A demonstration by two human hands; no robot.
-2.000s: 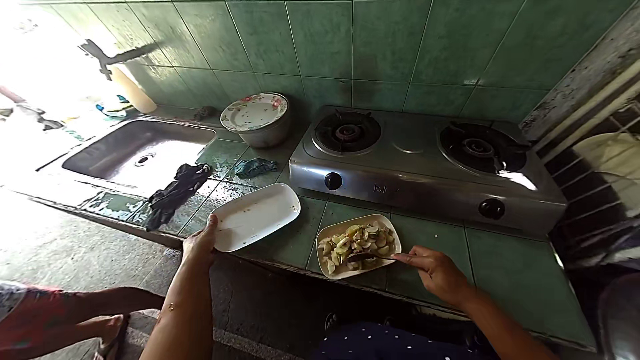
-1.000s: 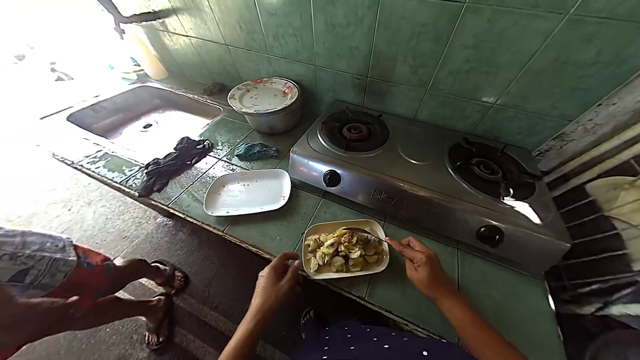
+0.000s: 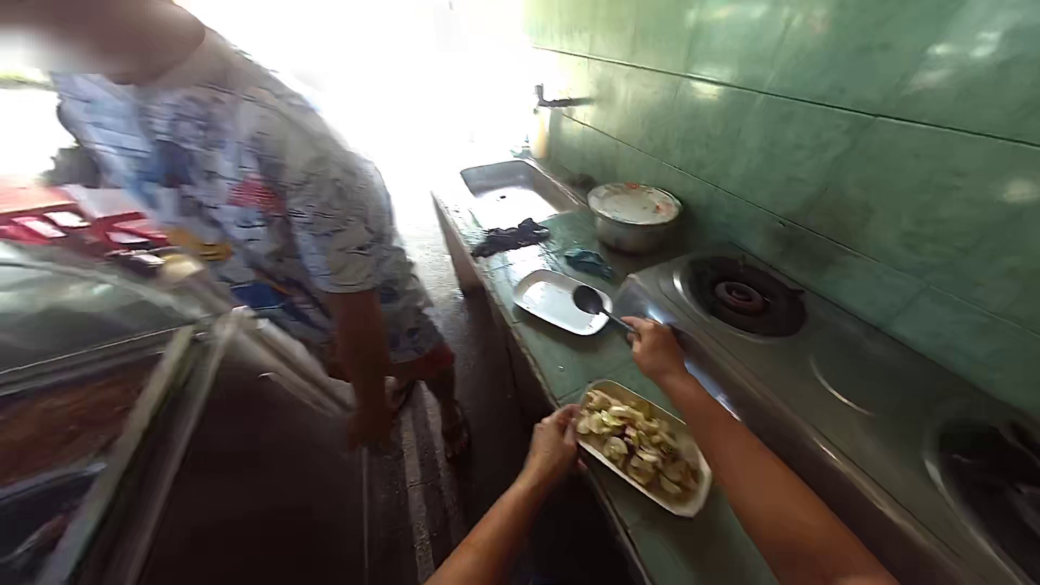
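My right hand (image 3: 656, 348) grips the handle of a metal spoon (image 3: 588, 300), whose bowl is over an empty white tray (image 3: 548, 302); whether it touches the tray I cannot tell. At the near-left end of a second white tray (image 3: 691, 502), my left hand (image 3: 556, 443) has its fingers on the rim. Sliced, cooked-looking vegetables (image 3: 638, 443) fill that second tray, which rests on the green tiled counter (image 3: 569, 366).
A two-burner gas stove (image 3: 845, 390) runs along the right. Beyond the trays are a lidded metal pot (image 3: 634, 218), a dark cloth (image 3: 512, 237), a blue-green cloth (image 3: 588, 262) and a sink (image 3: 520, 193). A person (image 3: 268, 187) leans beside a glass case (image 3: 122, 357) on the left.
The view has swung left. My right hand has lifted the spoon out of the vegetables and over the empty tray. My left hand, first on the empty tray, is now on the filled one.
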